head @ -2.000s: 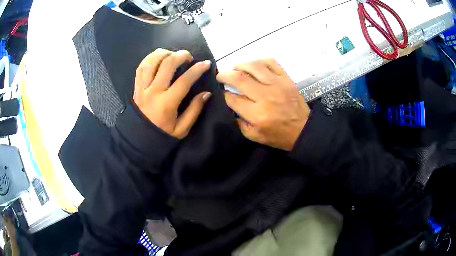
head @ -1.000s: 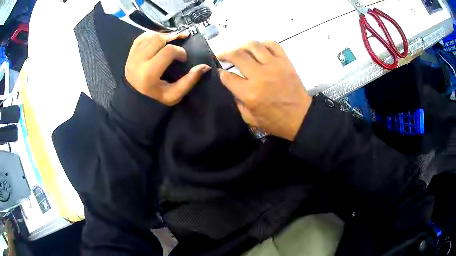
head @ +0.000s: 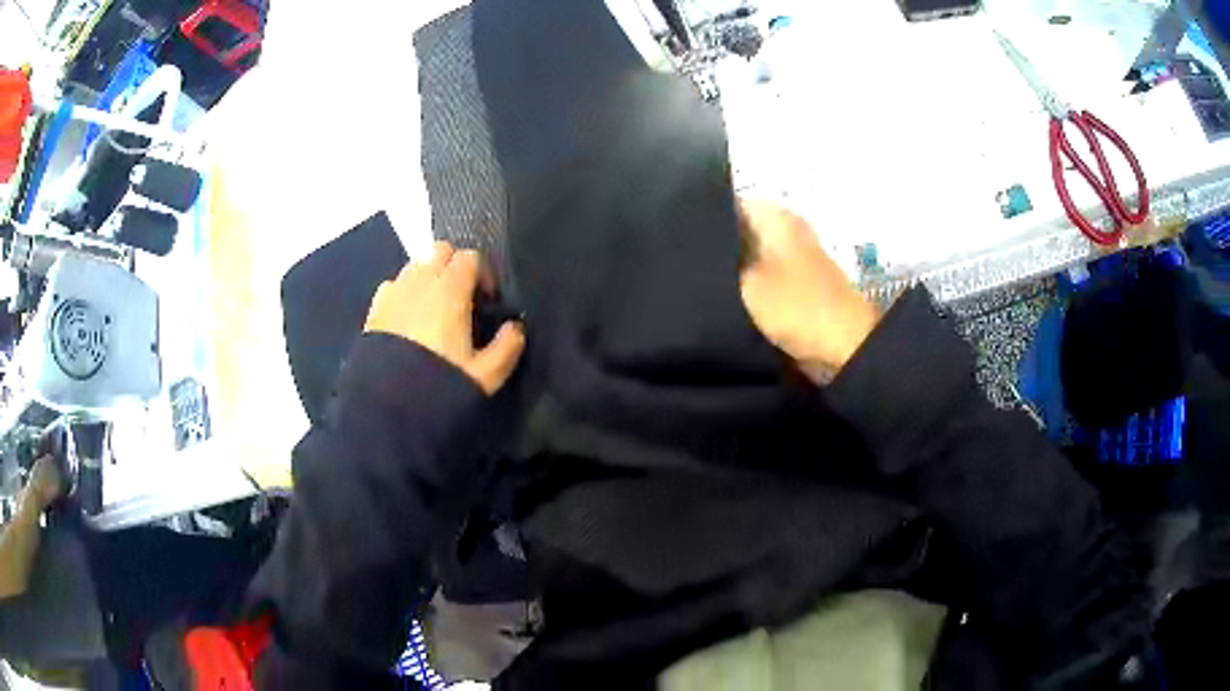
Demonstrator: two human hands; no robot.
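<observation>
A large black fabric panel point(head: 607, 203) lies from the white table down over my lap. Its textured herringbone side point(head: 461, 149) shows along the left. My left hand point(head: 445, 311) grips the fabric at its left side, thumb and fingers bunching it. My right hand point(head: 799, 286) holds the right edge of the panel, its fingertips partly hidden by the fabric. The metal presser foot area point(head: 701, 54) shows at the top, just beyond the panel's right edge. A smaller black piece point(head: 340, 304) lies left of my left hand.
Red-handled scissors point(head: 1099, 176) lie at the table's right. A marked ruler strip point(head: 998, 270) runs along the front edge. A blue basket point(head: 1144, 432) with dark pieces stands below right. Another person's arm point(head: 24, 520) shows at far left, near a grey machine plate point(head: 84, 331).
The view has shifted left. Both hands have moved apart and away from the presser foot area, my left hand to the herringbone side. More of the panel now lies uncovered between them.
</observation>
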